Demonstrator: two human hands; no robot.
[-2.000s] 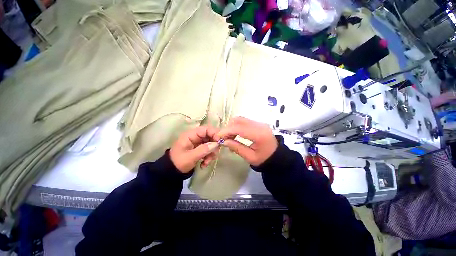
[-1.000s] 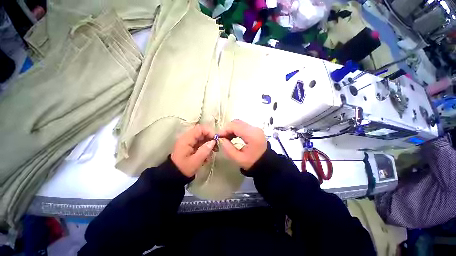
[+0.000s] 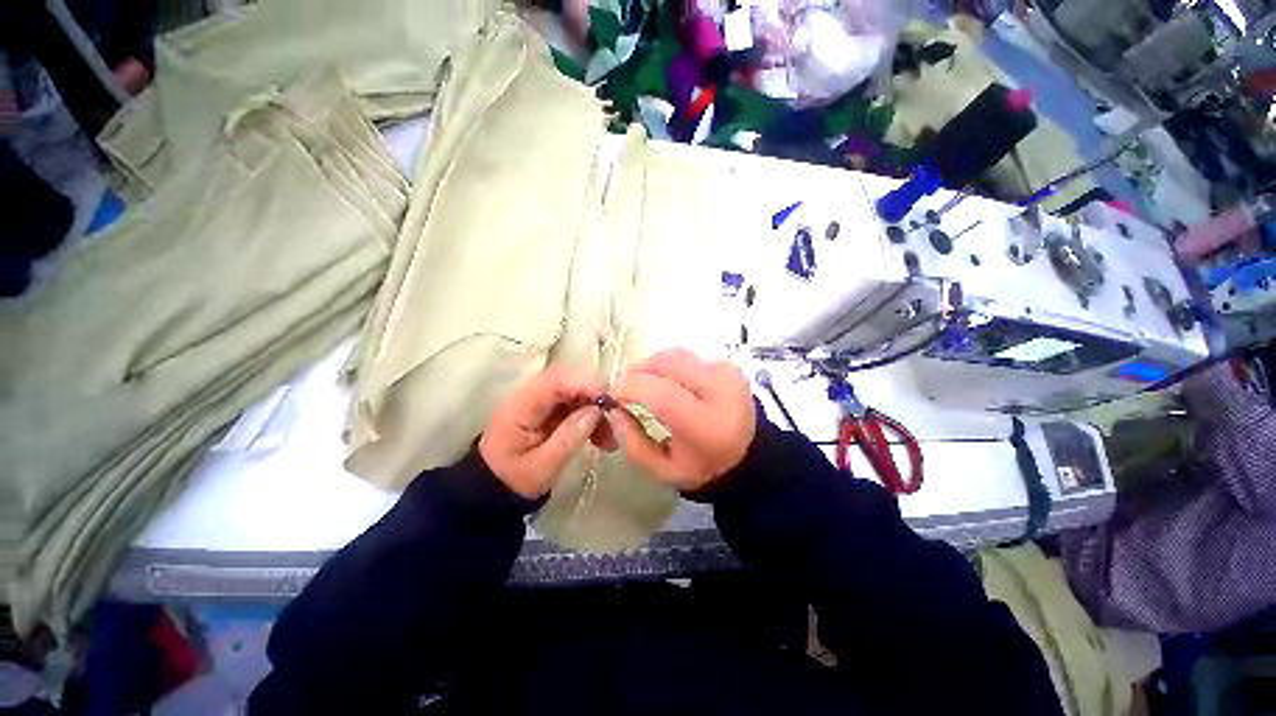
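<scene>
My left hand [image 3: 543, 431] and my right hand [image 3: 686, 420] meet over the lower part of a khaki trouser panel [image 3: 490, 266]. Their fingertips pinch a tiny dark zipper slider [image 3: 605, 402] between them, at the narrow cloth edge. Which hand bears the slider is hard to tell, as the fingers cover most of it. My right fingers also hold a bit of the cloth edge. A toothed line [image 3: 605, 329] runs up the cloth from the fingers. The rounded lower end of the cloth [image 3: 609, 511] hangs below the hands, near the front edge.
A thick khaki pile [image 3: 182, 350] lies at left. The white sewing machine [image 3: 896, 266] stands at right. Red-handled scissors [image 3: 882, 450], a slim dark tool [image 3: 775, 402] and a control panel [image 3: 1075, 459] are near the front right. A person's checked sleeve [image 3: 1168, 560] shows at far right.
Both hands stay together at the slider, with small finger movements. The right fingers are curled more over the cloth edge. The view has shifted slightly, so the machine appears further left.
</scene>
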